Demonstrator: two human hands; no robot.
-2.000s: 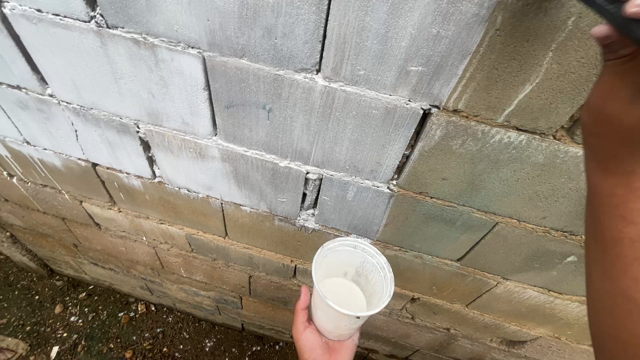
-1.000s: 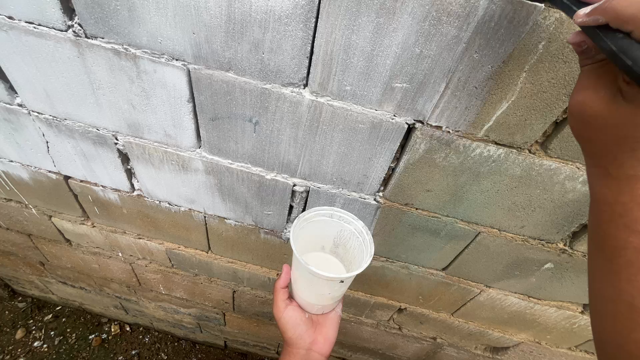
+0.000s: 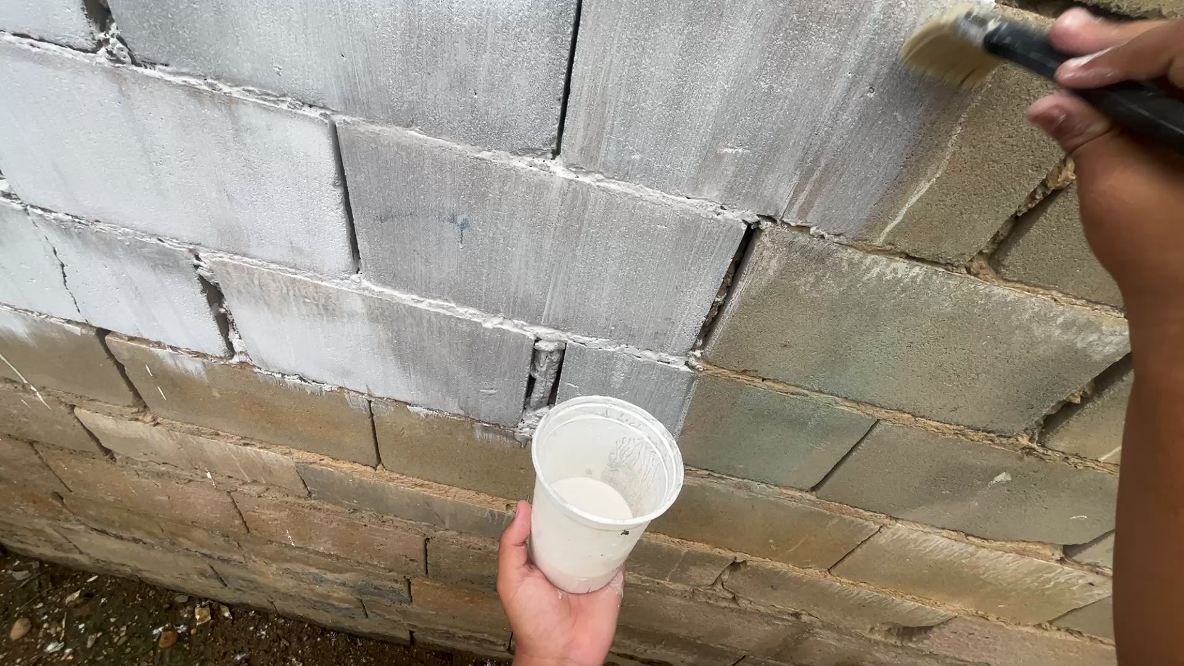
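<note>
My left hand (image 3: 562, 606) holds a white plastic cup (image 3: 592, 546) from below at the bottom centre. Some white liquid (image 3: 592, 498) lies in the cup, and its inner wall is streaked with white. At the upper right, my right hand (image 3: 1101, 102) grips the black handle of a paintbrush (image 3: 953, 46). The pale bristles are at the face of a block wall (image 3: 536, 231), slightly blurred. White coating covers the blocks at upper left and centre; those at the right and below are bare brown-grey.
Open gaps show in some joints, one of them (image 3: 731, 282) right of centre and another (image 3: 544, 370) just above the cup. Dark soil with small stones (image 3: 83, 615) lies at the wall's foot, lower left.
The brush head has come into view at the upper right, where only part of the handle showed before. My left hand still holds the cup.
</note>
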